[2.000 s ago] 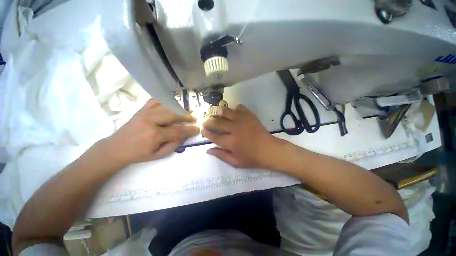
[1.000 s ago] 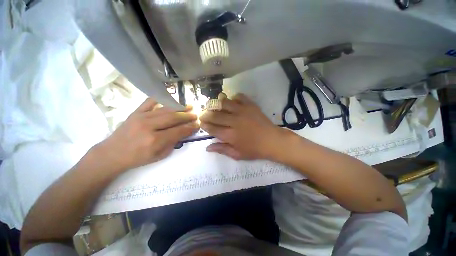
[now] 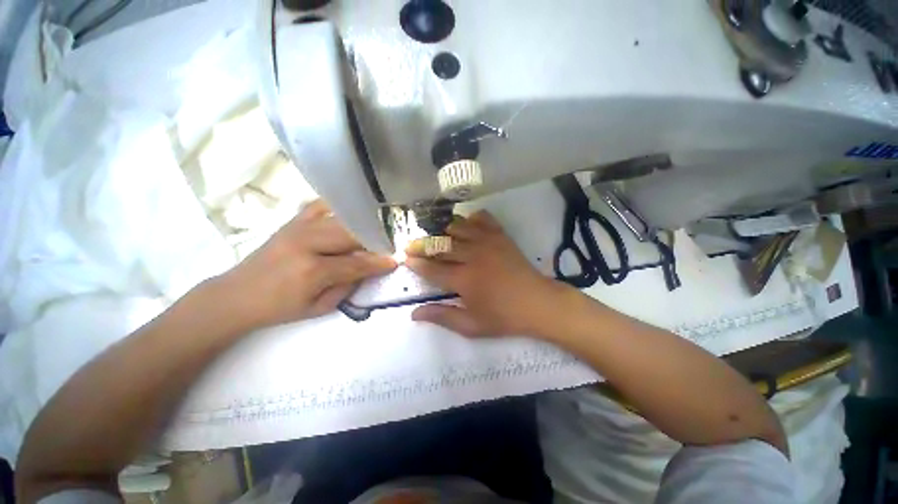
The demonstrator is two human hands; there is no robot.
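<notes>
A white garment [image 3: 108,187] lies heaped left of the sewing machine head [image 3: 551,79]. My left hand [image 3: 305,264] lies flat left of the needle area, its fingertips close together at the brightly lit spot. My right hand [image 3: 482,276] is just right of it, fingers partly behind the lower cream knob [image 3: 437,244]. The fingertips of both hands nearly meet under the lamp. Glare and my fingers hide the needle and whatever cloth is there, so I cannot tell whether either hand pinches it.
Black-handled shears [image 3: 589,246] lie right of my right hand. A slim metal tool [image 3: 622,209] and a small dark-ended tool [image 3: 671,266] lie beside them. Small items and scraps [image 3: 778,258] sit at the right table end. White cloth [image 3: 610,443] hangs below the table edge.
The view has shifted, so more of the machine head shows. My fingertips stay near the lit needle area. More of the metal bed plate shows between my hands.
</notes>
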